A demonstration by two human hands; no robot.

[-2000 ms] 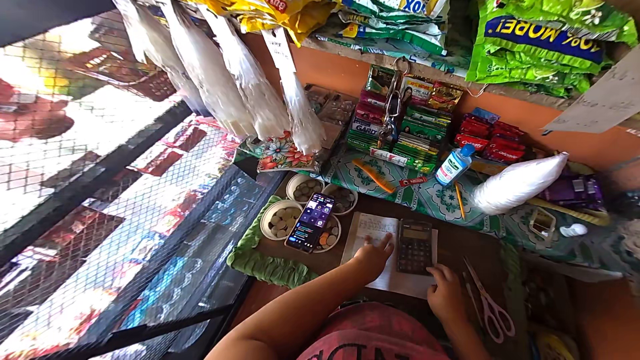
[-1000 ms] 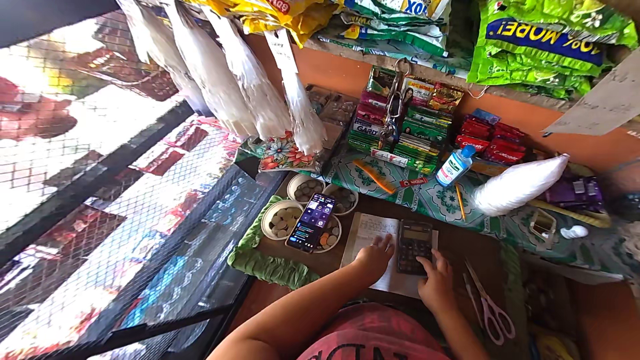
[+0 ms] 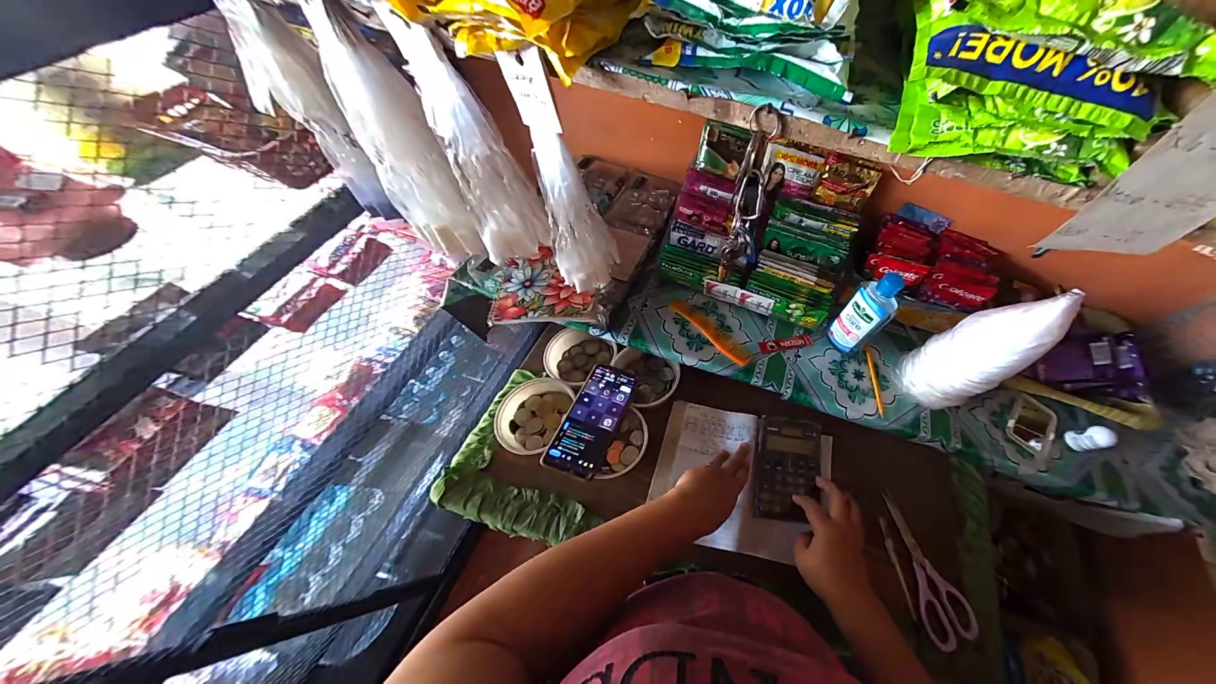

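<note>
An open notebook (image 3: 705, 427) with handwriting lies on the dark tabletop, and a black scientific calculator (image 3: 788, 465) rests on its right page. My left hand (image 3: 714, 489) lies on the notebook just left of the calculator, fingers spread, with nothing seen in it. At the calculator's lower right is my right hand (image 3: 834, 532), its fingertips on or just over the lower keys. A smartphone (image 3: 591, 423) with a lit screen lies across several round tubs of coins (image 3: 530, 416). White-handled scissors (image 3: 936, 594) lie right of my right hand, beside a thin pen-like object (image 3: 896, 567).
Behind the notebook, a green patterned cloth (image 3: 665, 318) bears an orange cutter-like tool (image 3: 711, 332), a pencil (image 3: 874, 380), a blue-capped bottle (image 3: 864, 312) and a white wrapped bundle (image 3: 988, 351). Sachets (image 3: 807, 237) stand along the wall. Plastic bags (image 3: 456, 142) hang near wire mesh (image 3: 190, 380) at left.
My right hand has moved from the calculator's lower right edge two seconds ago onto its keys. My left hand has stayed on the notebook.
</note>
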